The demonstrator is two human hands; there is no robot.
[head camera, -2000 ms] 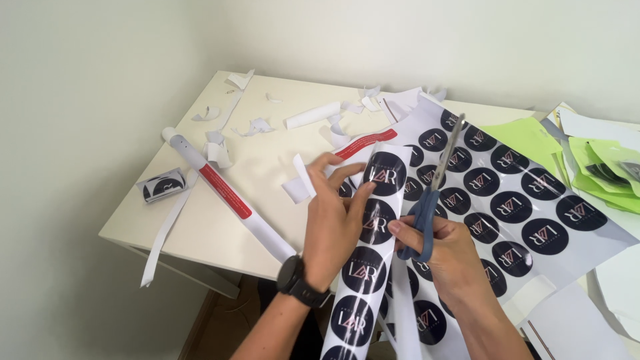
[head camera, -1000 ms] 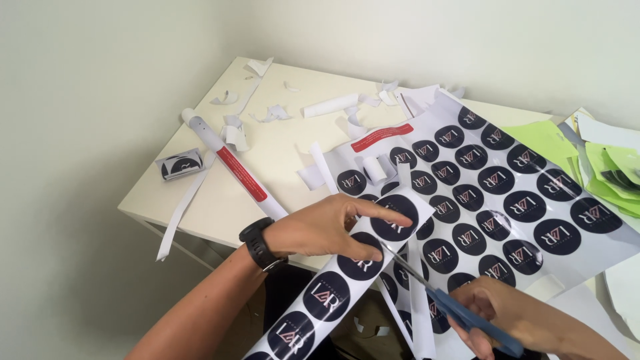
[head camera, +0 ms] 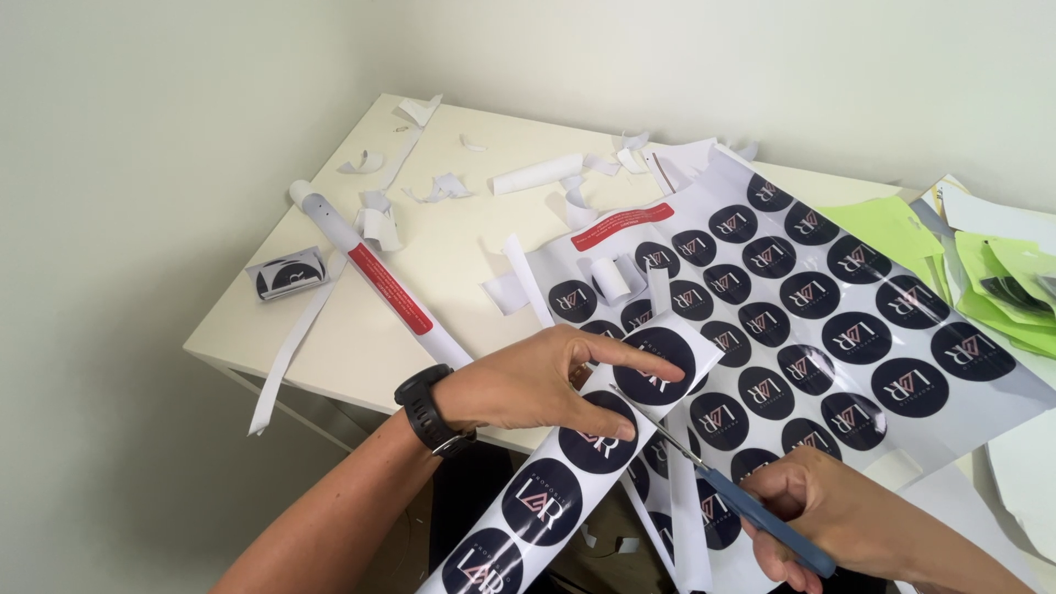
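My left hand (head camera: 549, 381), a black watch (head camera: 429, 410) on its wrist, grips a strip of round dark stickers (head camera: 540, 502) with thumb and index finger spread over the top two circles. In my right hand (head camera: 813, 511) are scissors with blue handles (head camera: 763, 513); their blades reach the strip's edge between those two circles. Whether the blades are parted is hard to tell. Beneath the strip lies a large sheet of the same stickers (head camera: 833, 384), with a small curl of paper (head camera: 612, 279) on it.
A rolled sheet with a red label (head camera: 388, 289) and a small sticker roll (head camera: 290, 275) lie on the left of the white table (head camera: 272, 247). Paper scraps (head camera: 445, 188) and a white paper roll (head camera: 536, 174) are at the back. Green packets (head camera: 1002, 285) and papers lie at the right.
The scissors, upright and away from the strip two seconds ago, now point up-left at it. The strip has tilted to the right, and my left hand now reaches across it.
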